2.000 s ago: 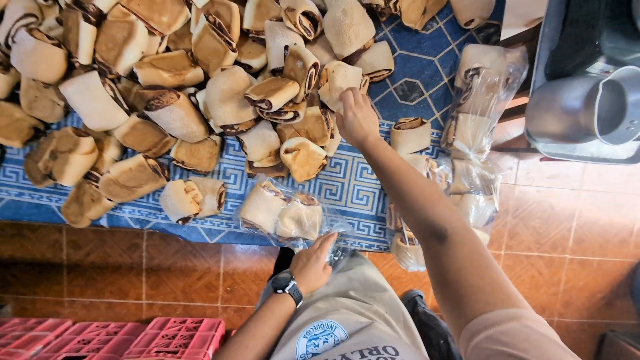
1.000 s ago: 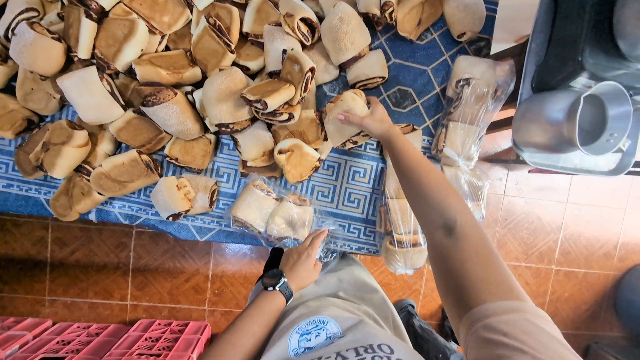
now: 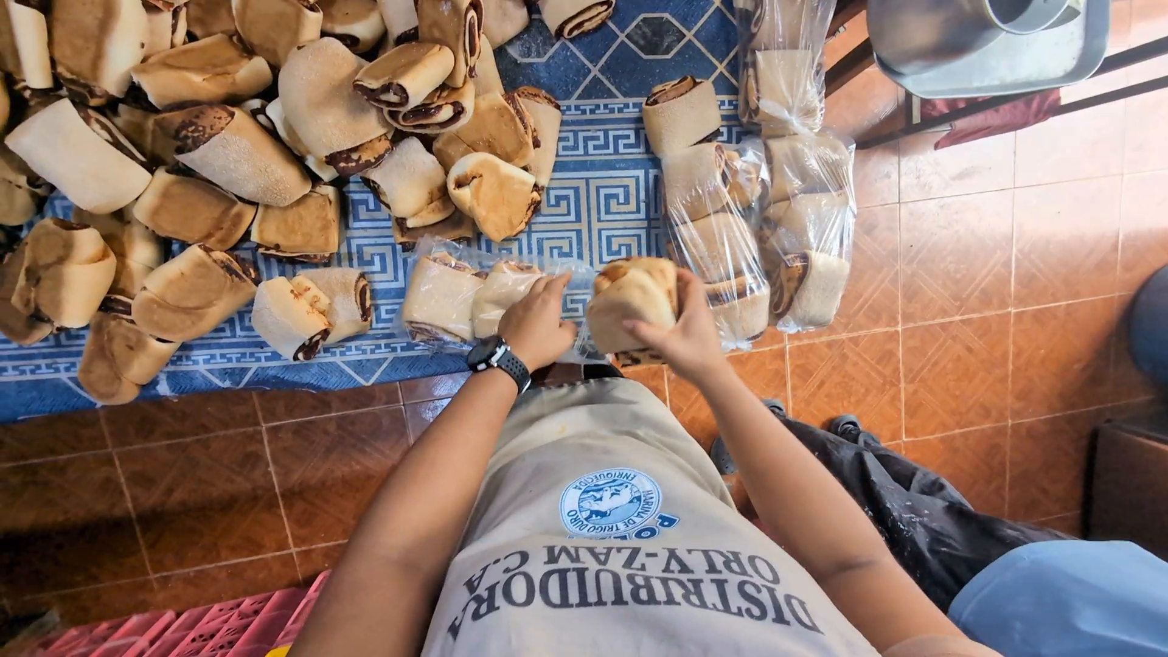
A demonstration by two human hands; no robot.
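My right hand [image 3: 684, 333] grips a rolled bread with dark filling [image 3: 631, 306] in front of the table edge, just right of the bag's mouth. My left hand [image 3: 538, 324] rests on the open end of a clear plastic bag [image 3: 577, 274], fingertips on the film; the thumb is partly hidden. Inside that bag two rolls [image 3: 443, 297] lie side by side on the blue patterned tablecloth [image 3: 602, 205]. A big heap of loose filled rolls [image 3: 333, 100] covers the table's left part. Filled bags of rolls [image 3: 721, 246] lie to the right, with one roll [image 3: 680, 114] just beyond them.
A metal tray [image 3: 995, 78] with a metal pot [image 3: 931, 32] stands at the upper right. Pink plastic crates [image 3: 219, 625] are at the lower left. At the lower right a person's dark-clothed leg [image 3: 894, 484] and blue garment [image 3: 1068, 598] show, close to my right arm.
My right hand has come from the heap toward my left hand, bringing a roll with it. The left hand stays at the bag's open end. The view has shifted somewhat.
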